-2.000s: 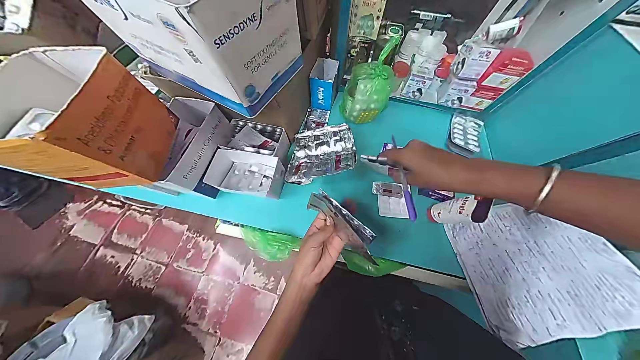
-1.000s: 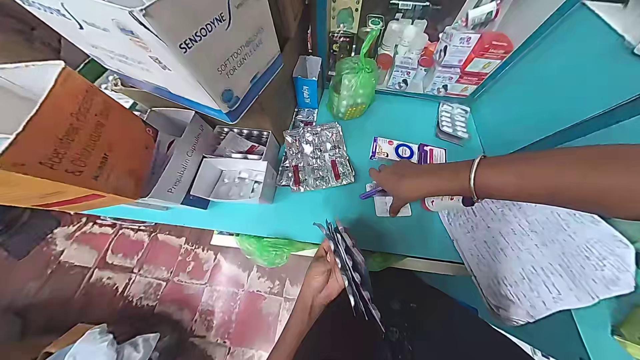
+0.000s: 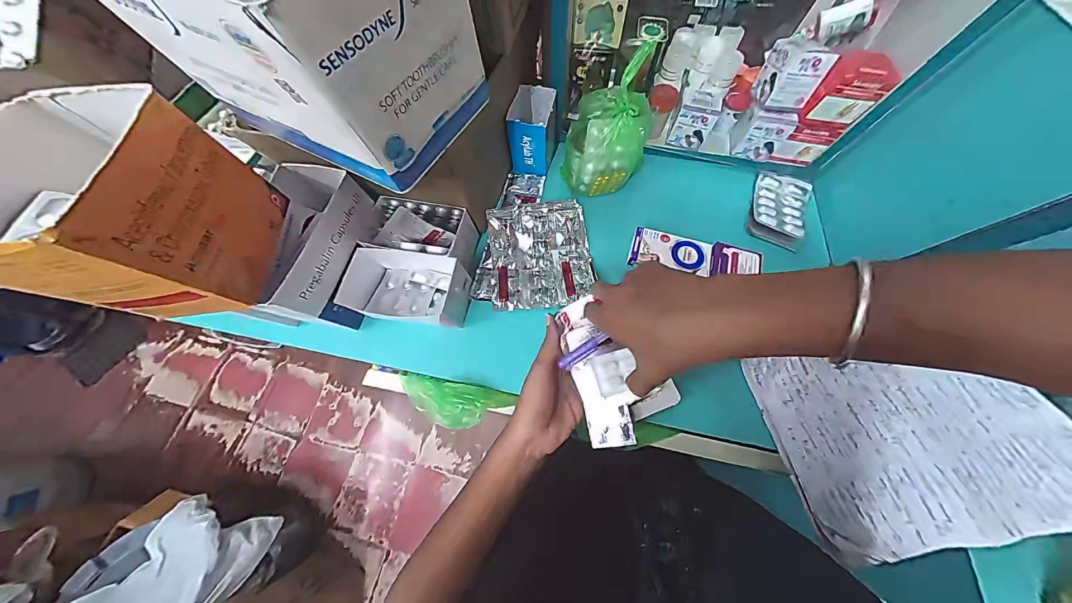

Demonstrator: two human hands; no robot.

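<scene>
Near the counter's front edge, my left hand (image 3: 548, 402) holds a bundle of blister strips (image 3: 607, 410), their white printed side showing. My right hand (image 3: 657, 322) is over the top of the bundle, its fingers on a white piece and a purple pen (image 3: 584, 351); the fingertips are partly hidden. Silver foil blister packs (image 3: 536, 251) lie to the left of my hands. A purple and white medicine box (image 3: 691, 253) lies just beyond my right hand. A strip of white tablets (image 3: 780, 205) rests farther back on the right.
Open cartons, including a white capsule box (image 3: 322, 247) and an orange box (image 3: 176, 201), line the left side below a large toothbrush carton (image 3: 377, 75). A tied green bag (image 3: 609, 138) stands at the back. Handwritten paper (image 3: 921, 452) covers the right front.
My right hand has moved left from the small items on the counter to the strips in my left hand. The strips in my left hand now show their white side.
</scene>
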